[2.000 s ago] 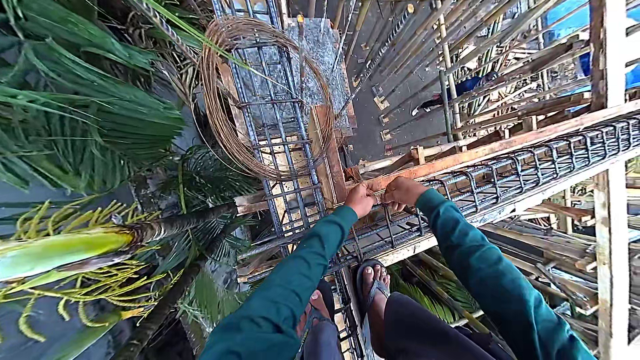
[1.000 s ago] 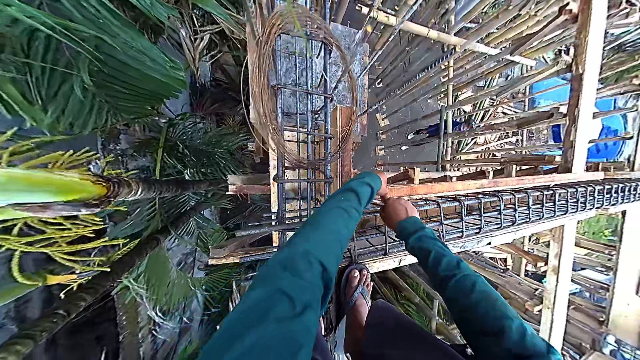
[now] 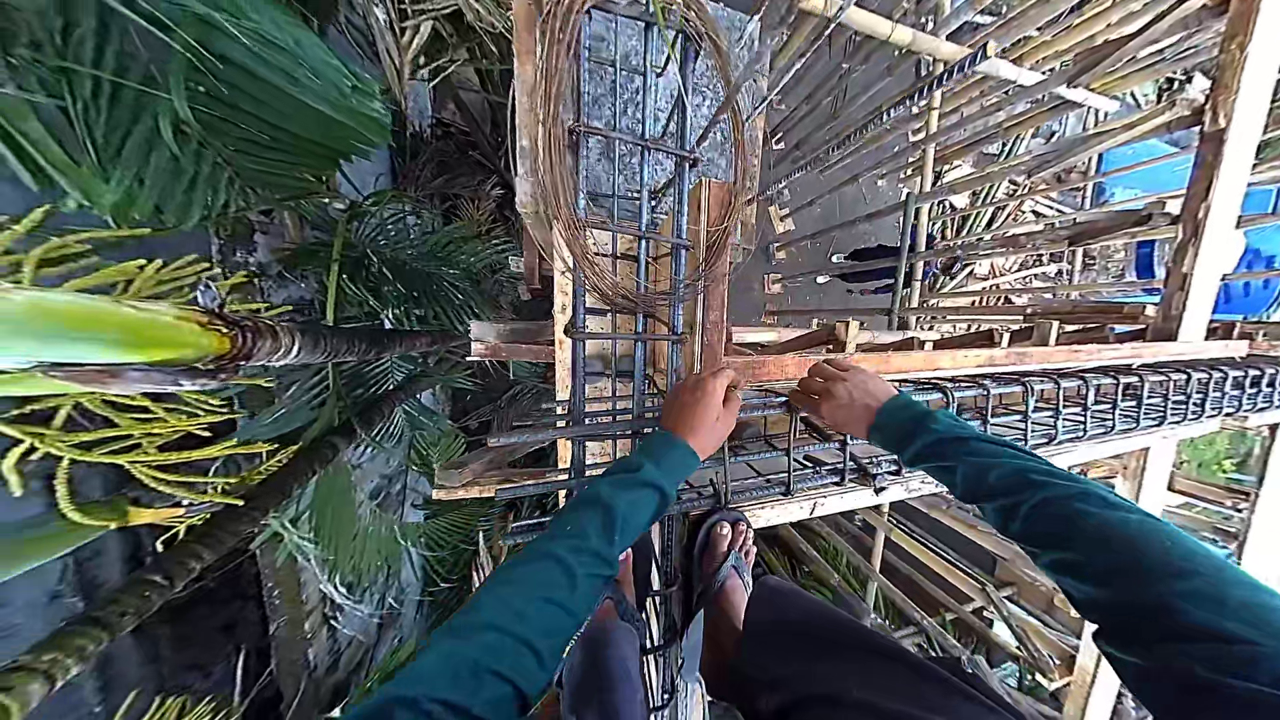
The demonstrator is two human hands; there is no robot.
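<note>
My left hand (image 3: pixel 703 410), fingers curled, is at the near end of a long reddish timber board (image 3: pixel 960 360), beside the corner where the rebar cages meet. Whether its fingers grip the board or a thin wire cannot be told. My right hand (image 3: pixel 842 396) lies a little to the right, its bent fingertips at the board's lower edge, above the horizontal rebar cage (image 3: pixel 1060 405). A large coil of thin tie wire (image 3: pixel 560 180) rests over the upright-running rebar cage (image 3: pixel 645 150). A short brown plank (image 3: pixel 712 270) runs along that cage's right side.
My sandalled foot (image 3: pixel 725 555) stands by the formwork edge (image 3: pixel 840 503). A palm trunk (image 3: pixel 340 342) and fronds are on the left. Bamboo poles (image 3: pixel 920 220) crowd the drop at upper right, where a person in dark clothing (image 3: pixel 872 268) is far below. A timber post (image 3: pixel 1205 190) rises at right.
My hands, close together earlier, are now farther apart along the board, the right hand to the right of the left. The view has shifted somewhat.
</note>
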